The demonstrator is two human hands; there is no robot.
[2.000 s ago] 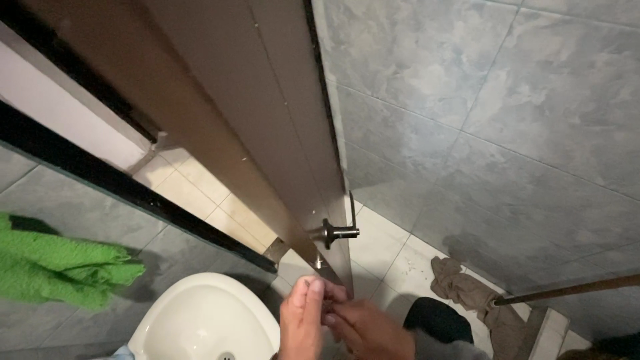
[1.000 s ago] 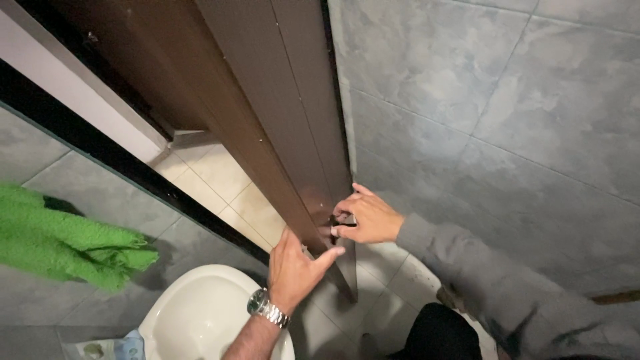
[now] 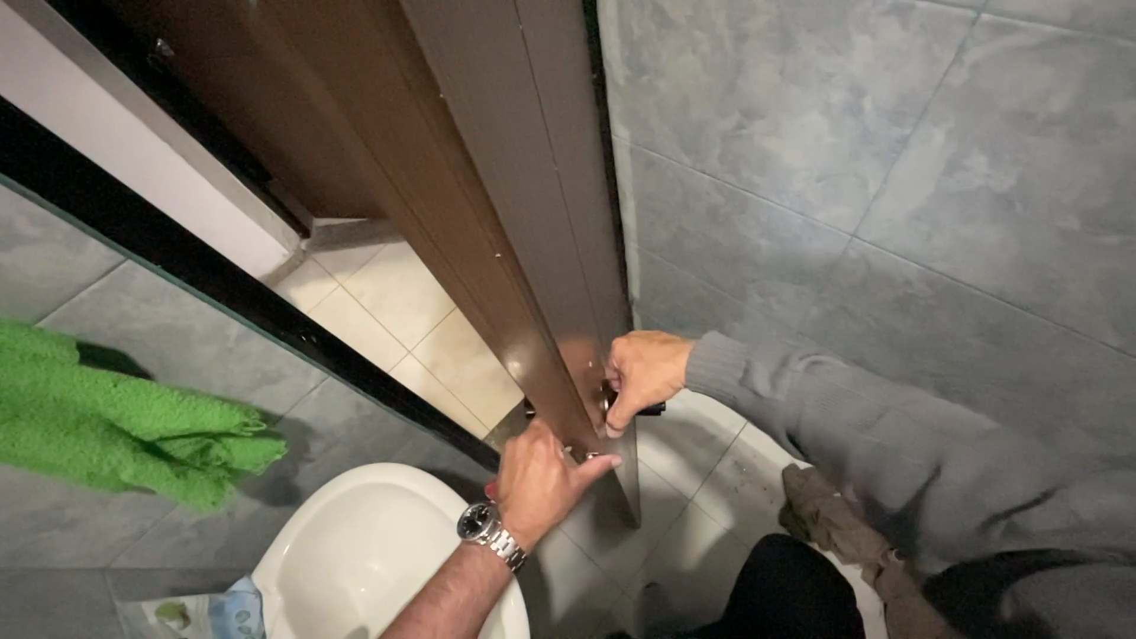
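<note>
A brown door (image 3: 524, 160) stands ajar, with a dark lever handle (image 3: 652, 408) low on its face. My right hand (image 3: 646, 377), in a grey sleeve, is at the base of that handle, fingers bent against the door; whether something small is between them cannot be told. My left hand (image 3: 546, 479), with a metal watch (image 3: 488, 531) on the wrist, rests at the door's edge, its thumb stretched across the edge beside a small shiny latch part (image 3: 590, 456). Its other fingers are partly hidden behind the door.
A white washbasin (image 3: 373, 541) is below left, next to a soft packet (image 3: 232, 612). A green towel (image 3: 133, 417) hangs on the left. Grey tiled wall (image 3: 870, 177) rises at the right, and a brown cloth (image 3: 821, 515) lies low right. A dark door frame (image 3: 266, 306) runs diagonally at left.
Two seconds ago my hands were together below the handle; they have since parted, the left to the door's edge and the right to the handle's base. Since one second ago they have barely moved.
</note>
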